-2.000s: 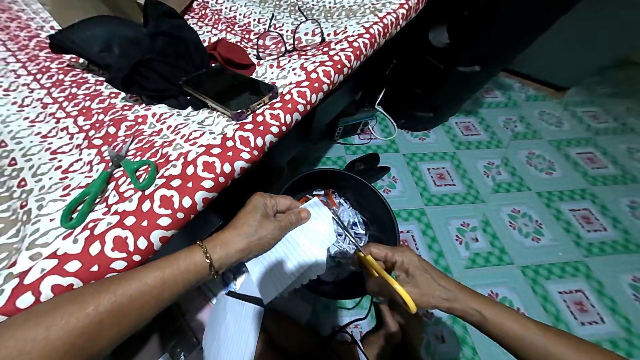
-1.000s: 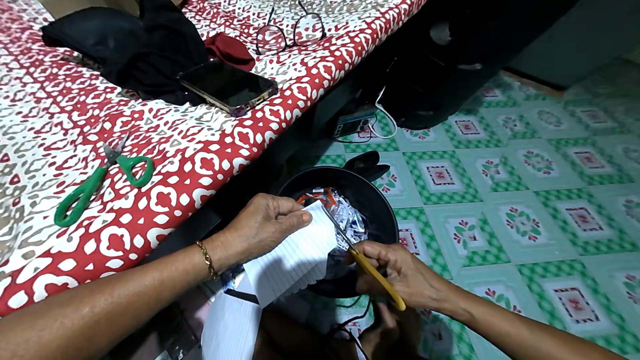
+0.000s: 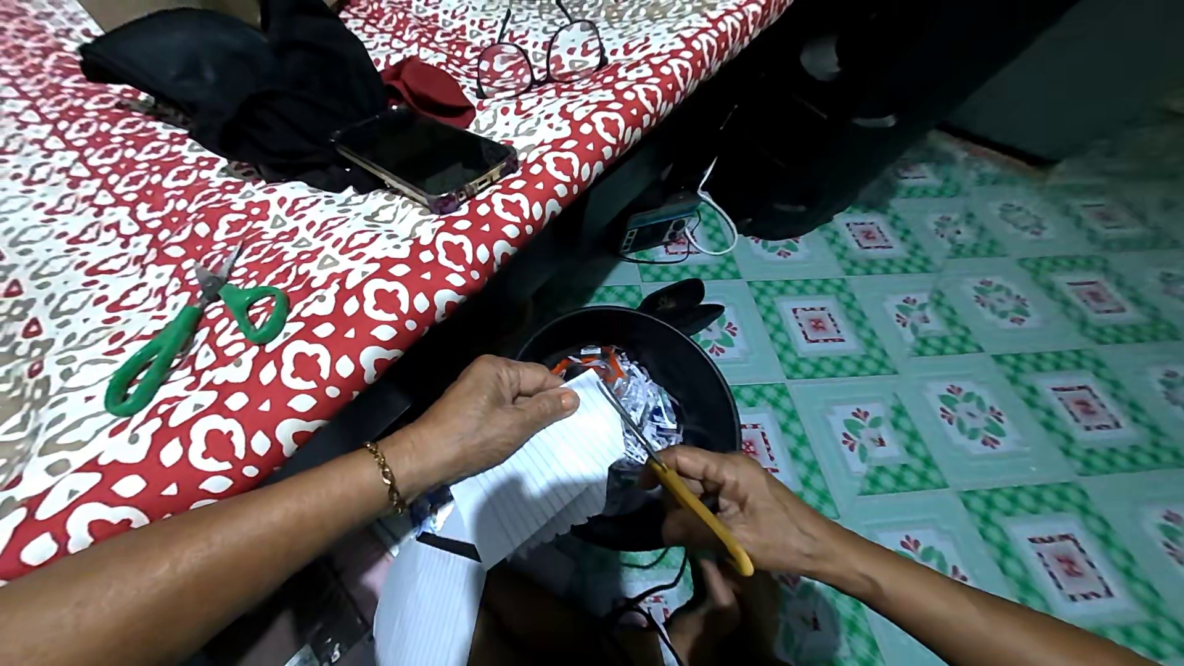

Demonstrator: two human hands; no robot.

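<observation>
My left hand (image 3: 504, 416), a chain bracelet at its wrist, pinches the top of several lined paper sheets (image 3: 546, 472) between thumb and fingers. In my right hand (image 3: 731, 509) are scissors with yellow handles (image 3: 703, 523); their blades lie along the right edge of the paper. Whether the blades are parted is hard to tell. Beneath both hands stands a round black bin (image 3: 712, 407) holding thin cut strips of white and orange paper (image 3: 643, 398). Another lined sheet (image 3: 430, 601) hangs lower down, below the held sheets.
On the red and white patterned cloth (image 3: 388, 296) at left lie green-handled scissors (image 3: 162, 356), a smartphone (image 3: 425, 157), eyeglasses (image 3: 541, 65) and black fabric (image 3: 268, 92). Black slippers (image 3: 680, 305), a power strip (image 3: 661, 227) and a white cable (image 3: 731, 227) rest on the green tiled floor.
My right hand with the yellow-handled scissors has shifted slightly about the paper's right edge. My left hand keeps its hold on the sheets.
</observation>
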